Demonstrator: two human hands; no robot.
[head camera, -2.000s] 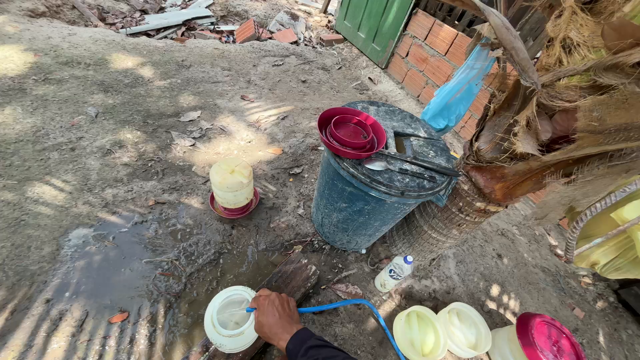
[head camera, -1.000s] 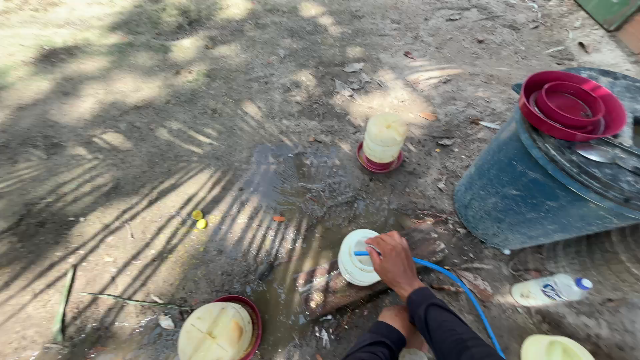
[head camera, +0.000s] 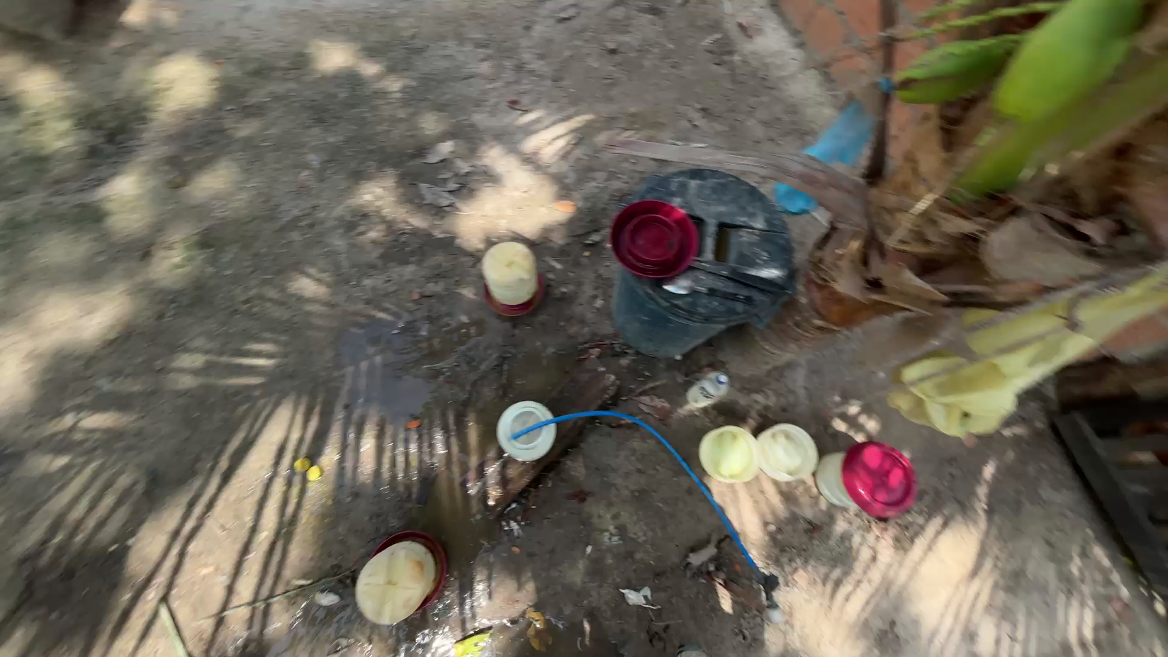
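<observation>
Neither of my hands shows in the head view. A blue hose arches over the ground, its end lying in the mouth of a white plastic container beside a piece of wood. Two open pale containers stand to the right, next to a pale container with a red base that leans on its side. Two poultry drinkers with pale jars and red trays stand on the ground, one above the hose and one at lower left.
A dark blue barrel carries a red tray and a spoon on its lid. A white bottle lies near it. Palm fronds and a yellow sheet are at the right. Wet mud and two yellow caps are at left.
My hand, which held the blue hose at the white container in both earlier frames, is out of view; the hose end rests in the container. The view has shifted widely.
</observation>
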